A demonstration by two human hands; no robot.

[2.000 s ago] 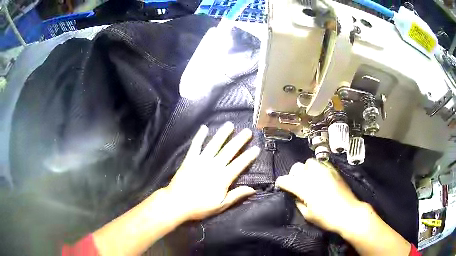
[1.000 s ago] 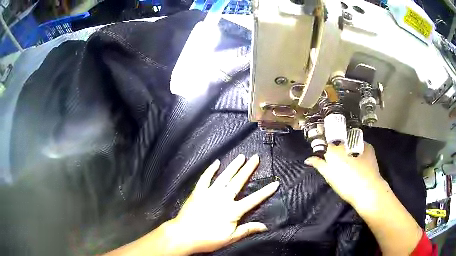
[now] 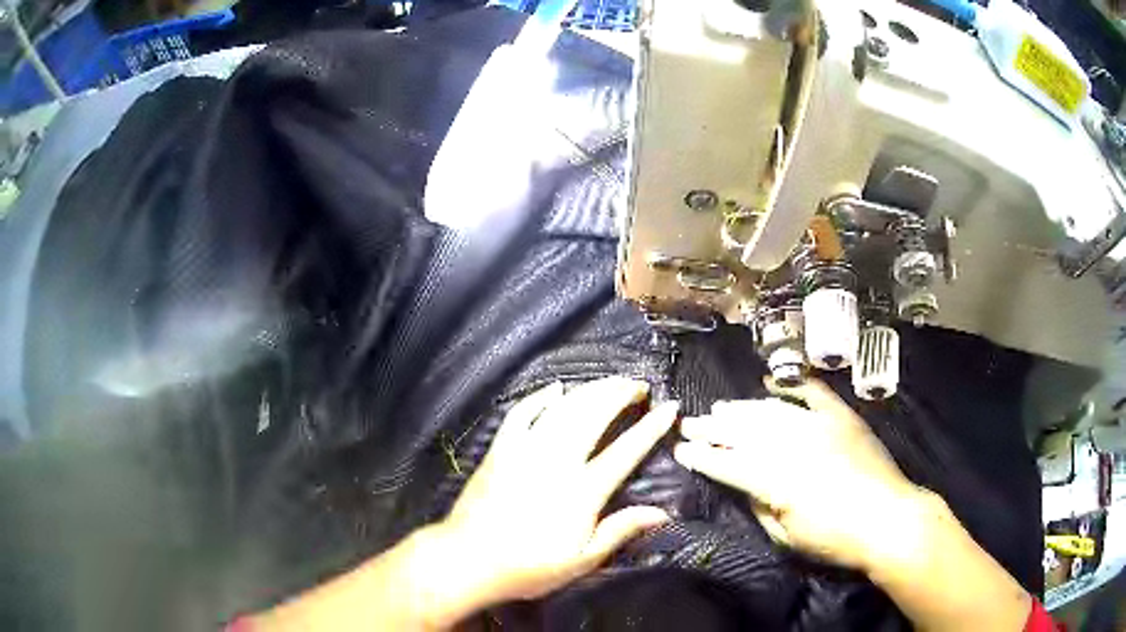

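The dark ribbed garment [image 3: 309, 370] covers most of the table and lies bunched near the hands. The presser foot [image 3: 667, 346] is a small dark piece under the cream-white machine head [image 3: 704, 124], with the cloth running beneath it. My left hand [image 3: 556, 482] lies on the garment left of and below the foot, its fingers bent and slightly parted. My right hand [image 3: 809, 475] rests on the cloth right of and below the foot, fingers together pointing left, fingertips near my left fingers. A seam between the fingertips leads up to the foot.
Two ribbed tension knobs [image 3: 831, 327] hang just above my right hand. The bright white lamp [image 3: 494, 148] stands over the cloth left of the head. A tray [image 3: 1074, 574] with yellow snips [image 3: 1069, 544] is at the lower right. A blue crate [image 3: 161, 47] is at the upper left.
My right hand has moved left and down from beside the knobs, back beside the seam. My left hand's fingers have bent, and the cloth around it is more bunched.
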